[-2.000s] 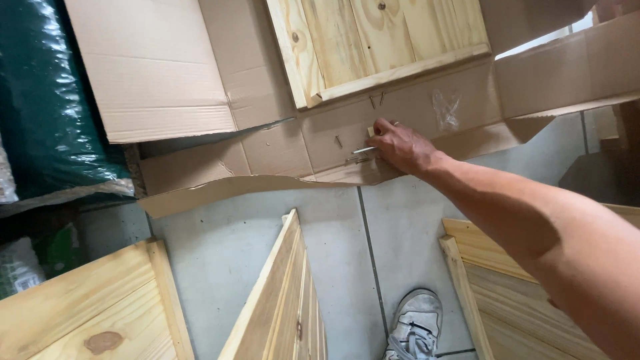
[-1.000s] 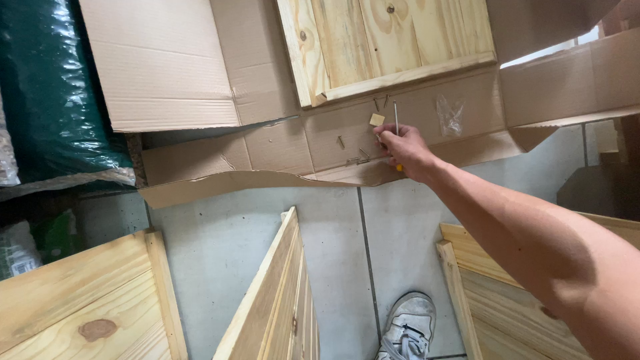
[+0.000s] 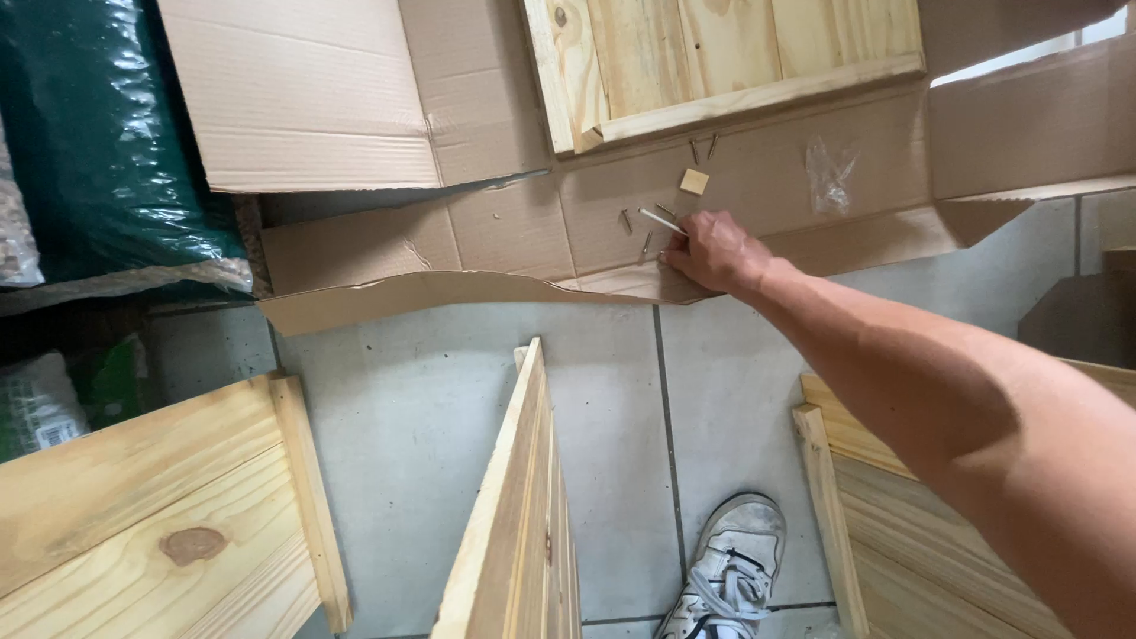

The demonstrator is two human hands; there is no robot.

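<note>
My right hand (image 3: 717, 251) is low over the flattened cardboard (image 3: 515, 226), its fingers closed around a thin pale metal shaft (image 3: 661, 221), probably a screwdriver's; the handle is hidden in the palm. Just left of the fingertips lie several screws (image 3: 647, 244). A small square wood block (image 3: 694, 182) rests on the cardboard above the hand. Two more screws (image 3: 713, 146) are beside the lower edge of a pine panel (image 3: 692, 53). My left hand is out of view.
A pine panel stands on edge (image 3: 506, 515) at the lower middle. Others are at lower left (image 3: 151, 532) and lower right (image 3: 923, 541). A crumpled clear plastic bag (image 3: 830, 177) lies on the cardboard. Dark green wrapped goods (image 3: 89, 133) are at left, my shoe (image 3: 732, 568) on the tiled floor.
The small wood block, at my right fingertips a second ago, now lies apart from the hand. The metal shaft has tipped from pointing up to pointing up and left.
</note>
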